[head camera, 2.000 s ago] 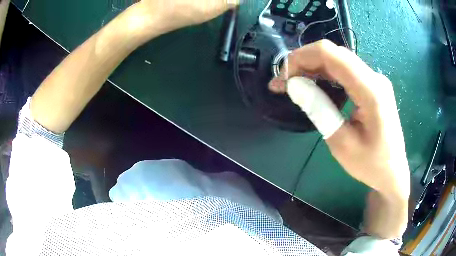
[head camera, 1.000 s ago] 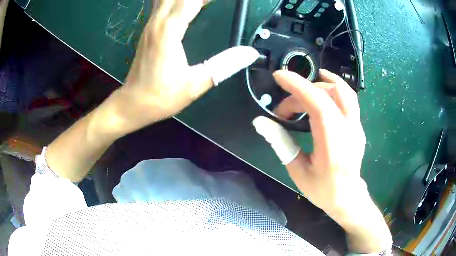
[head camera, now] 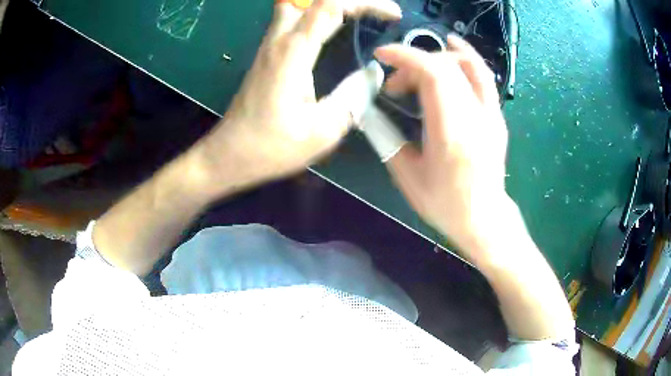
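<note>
The black housing point(head camera: 412, 110) lies open on the green bench at the top centre, its far end cut off by the picture's edge. Its silver center bearing point(head camera: 424, 40) shows between my hands. My left hand point(head camera: 294, 103) is over the housing's left side, with a white finger cot on the thumb and an orange spot at the fingers. My right hand point(head camera: 449, 125) is over the near part, its cotted thumb close to the left thumb. Both hands are blurred. The pale sealing ring along the rim is mostly hidden; I cannot tell whether the fingers grip it.
A waiting black housing point(head camera: 625, 250) stands at the right bench side, with more dark parts point(head camera: 651, 44) at the upper right. A cardboard box point(head camera: 37, 217) is below the bench at left. Yellowish marks point(head camera: 180, 16) show on the bench at the upper left.
My left hand has come in from the upper left and now meets my right hand at the housing's near left rim. The housing sits higher in view.
</note>
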